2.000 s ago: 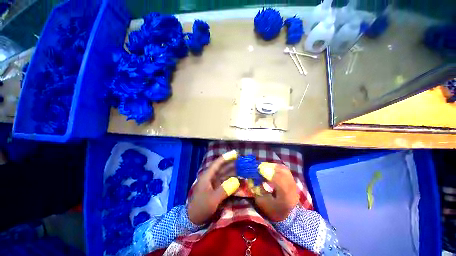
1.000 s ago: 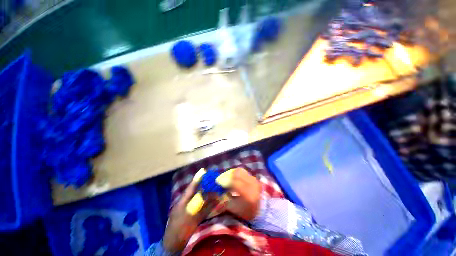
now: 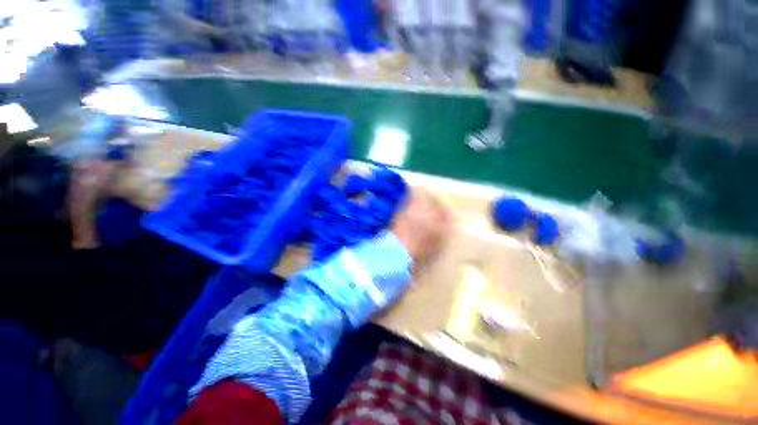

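Note:
The view is blurred. My left hand [image 3: 425, 222] is stretched out over the bench at the right edge of the pile of spiky blue hair pieces [image 3: 353, 212]. Its fingers are blurred, and whether they hold a piece cannot be told. The patterned blue-white sleeve covers part of the pile. My right hand is out of the picture. The blue hair piece held before is not seen in a hand. A small glue dish [image 3: 501, 316] is on the bench beside a pale card [image 3: 468, 300].
A blue crate [image 3: 287, 222] of blue pieces stands left of the pile. Two blue pieces [image 3: 510, 214] lie near pale bottles [image 3: 598, 232]. A green conveyor [image 3: 573, 153] runs behind. An orange-lit area [image 3: 694, 378] is at right. Another person's arm [image 3: 83, 195] shows at left.
The view has swung up and left. My left hand has left the lap and reached forward to the pile. My right hand and the held blue piece have gone out of sight.

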